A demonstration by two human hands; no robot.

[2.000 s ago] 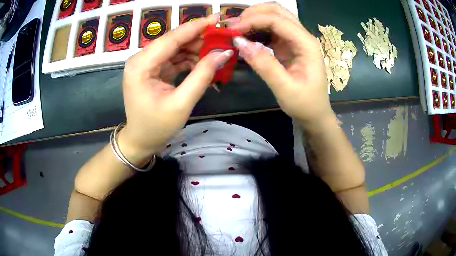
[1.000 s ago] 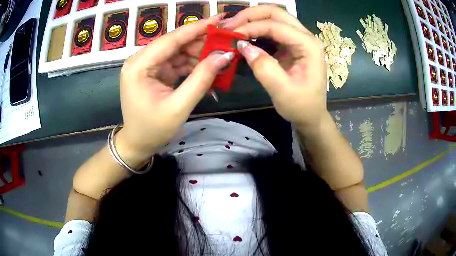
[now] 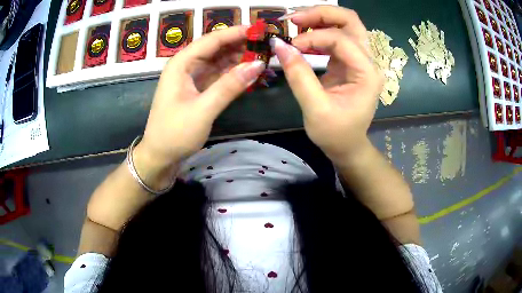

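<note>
A small red-and-black unit (image 3: pixel 256 43) is held up over the front edge of the foam tray (image 3: pixel 109 73). My left hand (image 3: pixel 192 94) grips it between thumb and fingers. The thumb of my right hand (image 3: pixel 335 86) touches its right side, with the other fingers apart. The unit is tilted, with part of its black side showing, and fingers hide much of it. The tray's pockets hold red units with gold discs (image 3: pixel 174 35). One pocket (image 3: pixel 67 52) at the left end is an empty brown square.
Two piles of cream scraps (image 3: pixel 389 66) (image 3: pixel 432 50) lie right of the tray. A second foam tray (image 3: pixel 485 68) stands at the far right. A phone (image 3: pixel 28 74) lies on printed paper (image 3: pixel 34 134) at the left. Red stools (image 3: pixel 14 197) show below the bench edge.
The unit has turned from its plain red back to show black parts. My right fingers have spread and shifted slightly right. Something blue-grey now shows at the lower left edge.
</note>
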